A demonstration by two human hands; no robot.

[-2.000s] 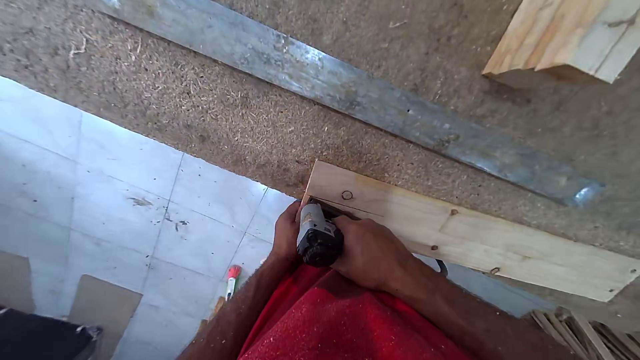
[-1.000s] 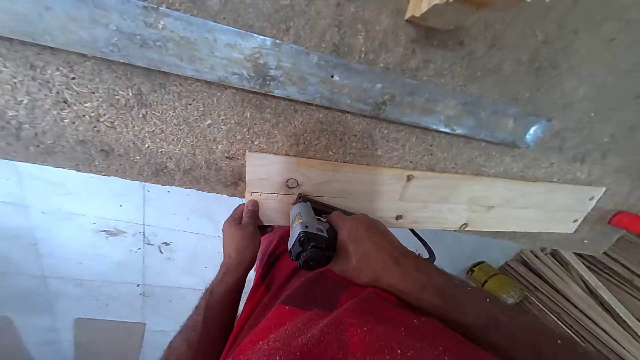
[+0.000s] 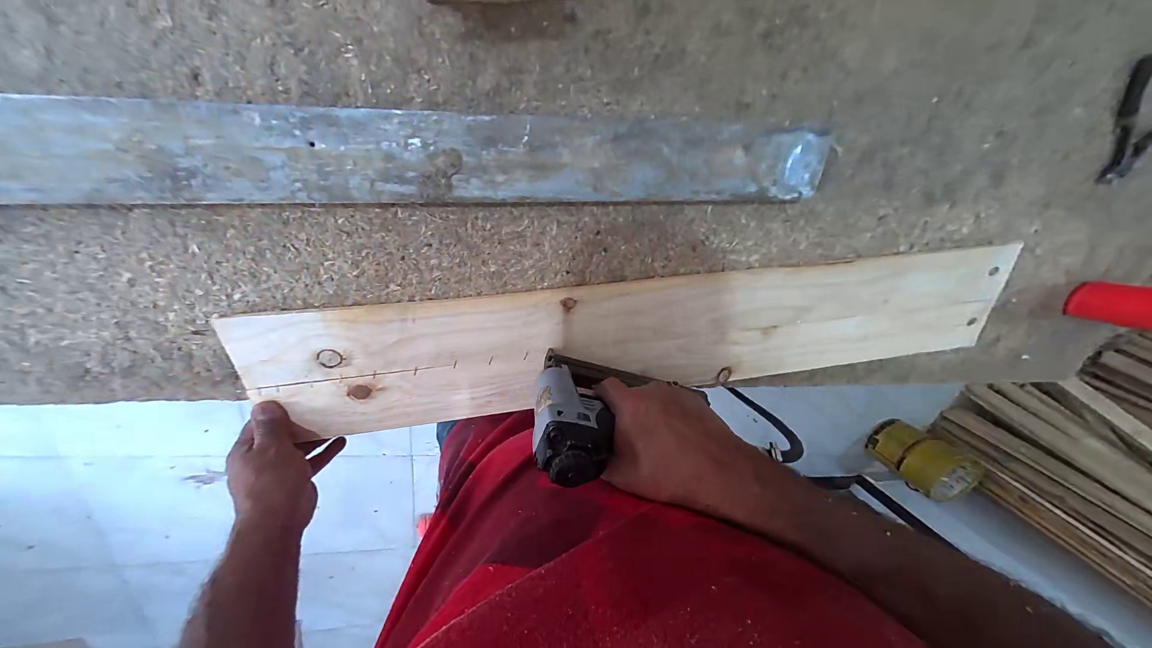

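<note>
A long wooden board lies along the near edge of a particleboard tabletop, partly overhanging it. A split runs in from its left end, and a row of short staple-like marks continues toward its middle. My left hand pinches the board's near left corner, thumb on top. In my right hand is a pneumatic stapler, grey and black, its nose against the board's face at the right end of the marks. An air hose shows beyond my right hand.
A flat metal bar lies on the particleboard behind the board. At right are a red object, a dark tool, a yellow cylindrical object and a stack of thin wooden strips. Below is a tiled floor.
My right hand has moved the stapler rightward along the board, away from my left hand, and more marks show behind it. My left hand remains at the board's left end. The view has shifted.
</note>
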